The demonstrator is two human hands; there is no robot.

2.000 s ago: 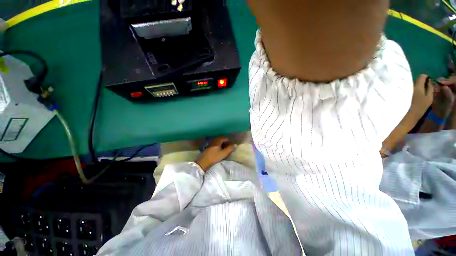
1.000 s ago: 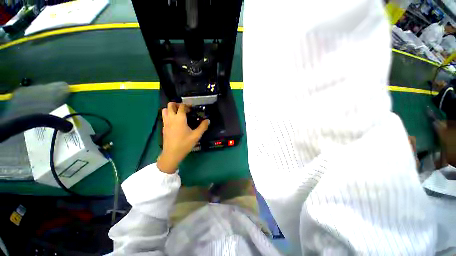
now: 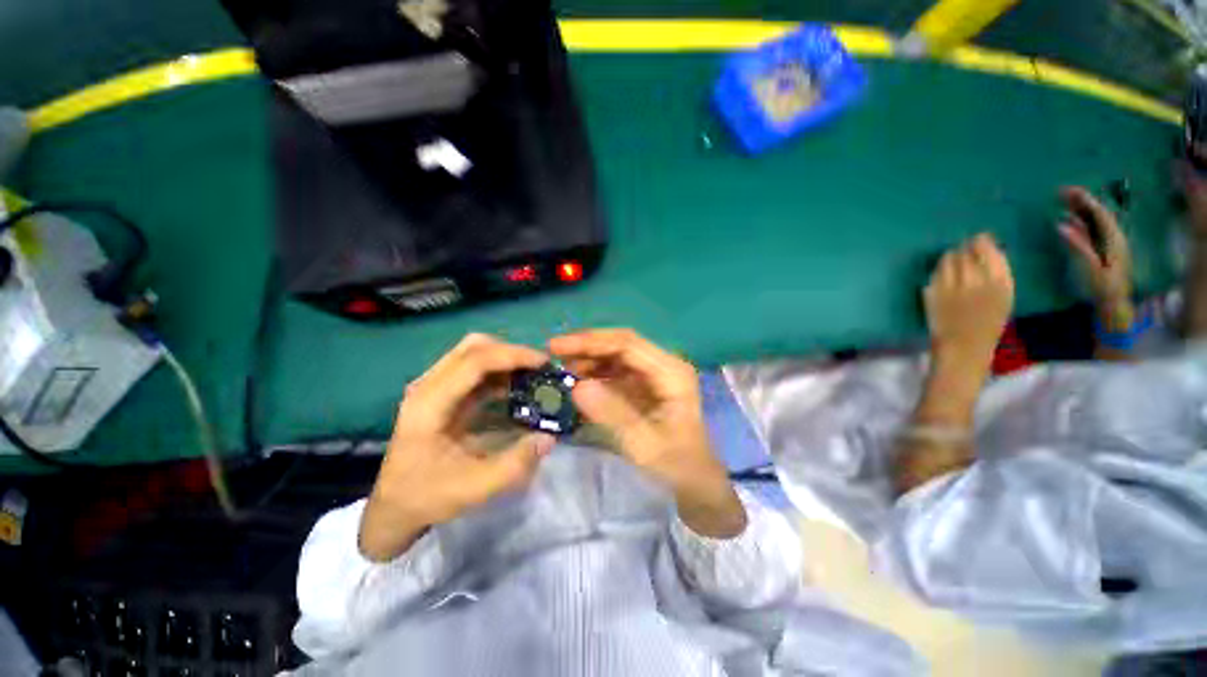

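A small black rounded housing with circuit board (image 3: 544, 398) is held between both hands above the lap, in front of the bench edge. Its face shows a greenish round centre and small pale spots. My left hand (image 3: 457, 430) grips its left side with the fingertips. My right hand (image 3: 645, 413) holds its right side with thumb and fingers. The fingertips cover its edges. The bench press (image 3: 437, 199) stands beyond the hands, with lit red digits and a red switch on its front. A white scrap (image 3: 444, 158) lies on its black plate.
A blue parts bin (image 3: 790, 87) with tiny pale parts stands right of the press. A white equipment box (image 3: 66, 351) with cable and hose is at left. A black parts tray (image 3: 172, 628) is low left. Neighbouring workers' hands (image 3: 969, 298) are at right.
My left hand has left the press and my raised right arm has come down. Both hands now hold the housing above the lap. The view has tilted down, and the blue bin now shows.
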